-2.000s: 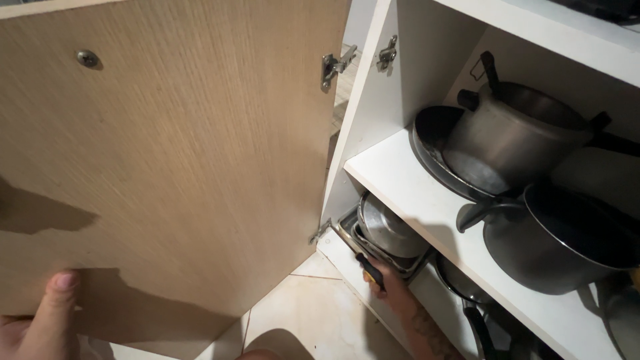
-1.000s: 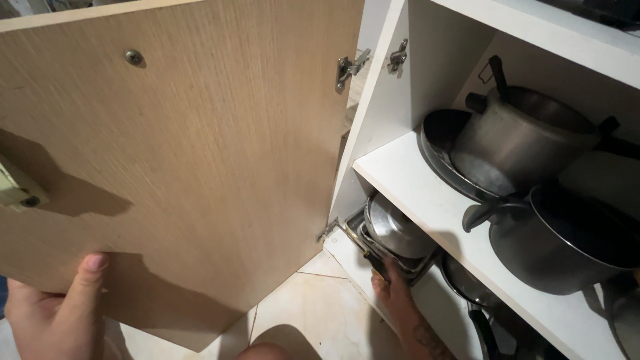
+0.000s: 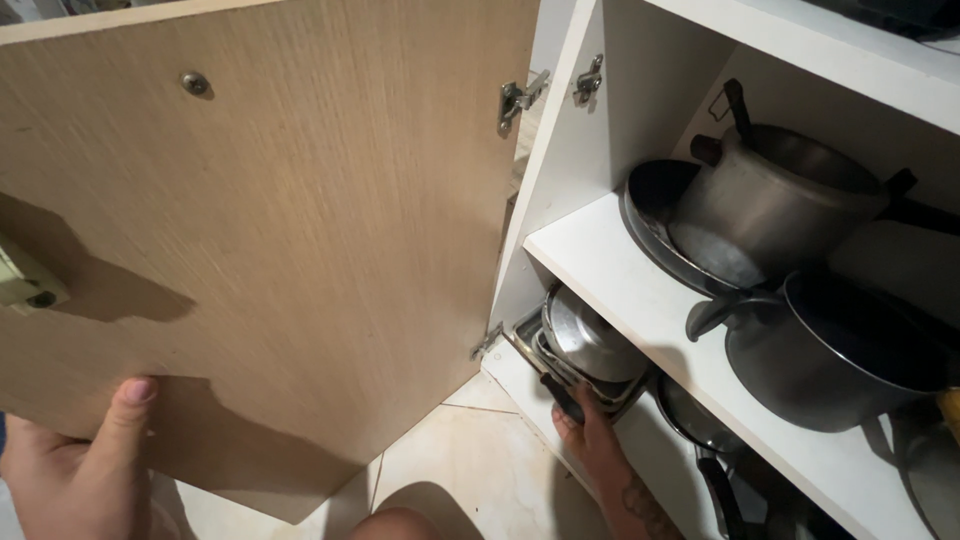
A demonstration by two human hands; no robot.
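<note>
My left hand (image 3: 90, 465) grips the edge of a wooden cabinet door (image 3: 300, 225) at the lower left, thumb on the inner face. Low in the cabinet, my right hand (image 3: 589, 431) holds a screwdriver by its dark handle (image 3: 562, 397). The shaft points up and left to the lower hinge (image 3: 487, 343), at the foot of the side panel; whether the tip sits in a screw is too small to tell. The upper hinge (image 3: 517, 101) on the door stands apart from its mounting plate (image 3: 589, 79) on the white panel.
Baking trays (image 3: 529, 330) and a metal pot (image 3: 592, 334) lie beside my right hand. On the shelf (image 3: 607, 247) above stand a pressure cooker (image 3: 772, 202) in a pan and a dark pot (image 3: 825, 360). Another pan (image 3: 701, 420) is below. A pale green object (image 3: 26, 277) is at the left edge.
The view has shifted slightly, bringing the pale green object into sight at the left. My right hand has altered its grip on the screwdriver handle. My left hand stays on the door.
</note>
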